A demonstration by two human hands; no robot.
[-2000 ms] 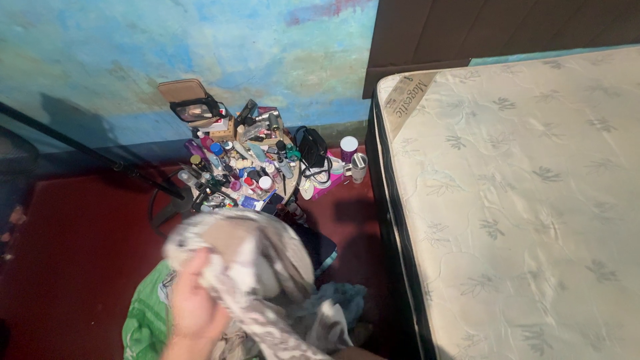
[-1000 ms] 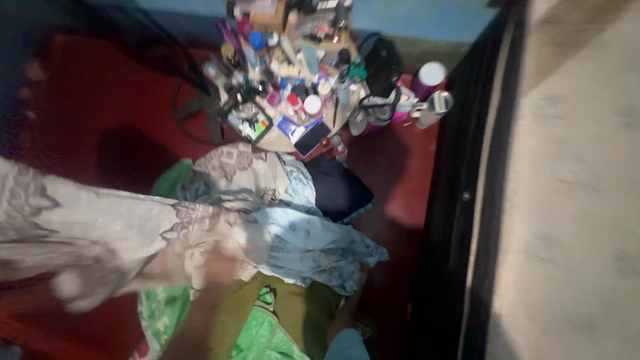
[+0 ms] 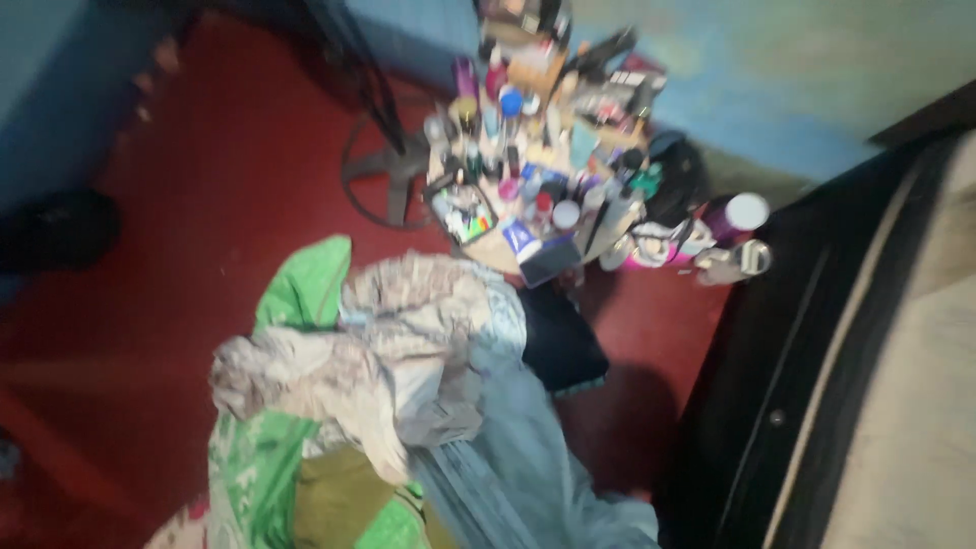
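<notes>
Neither of my hands shows in the head view. A crumpled off-white patterned cloth [image 3: 351,366] lies on top of a heap of fabric. Light blue cloth [image 3: 526,450] spreads along the heap's right side, down to the bottom edge. Green patterned cloth [image 3: 255,465] and an olive-green cloth [image 3: 335,496] are partly covered by the pale one. A dark folded item [image 3: 560,339] rests beside the heap, near the small table. The picture is blurred, so fine folds cannot be told.
A small round table [image 3: 496,252] is crowded with bottles, tubes and cosmetics. Left of it is a black stand base [image 3: 396,175]. A purple container with a white lid [image 3: 743,213] stands right of the table. The mattress [image 3: 907,427] borders the right, above the red floor [image 3: 191,282].
Both hands have gone out of view. The off-white patterned cloth, held up and stretched to the left a second ago, now lies bunched on the heap. The view has shifted and turned.
</notes>
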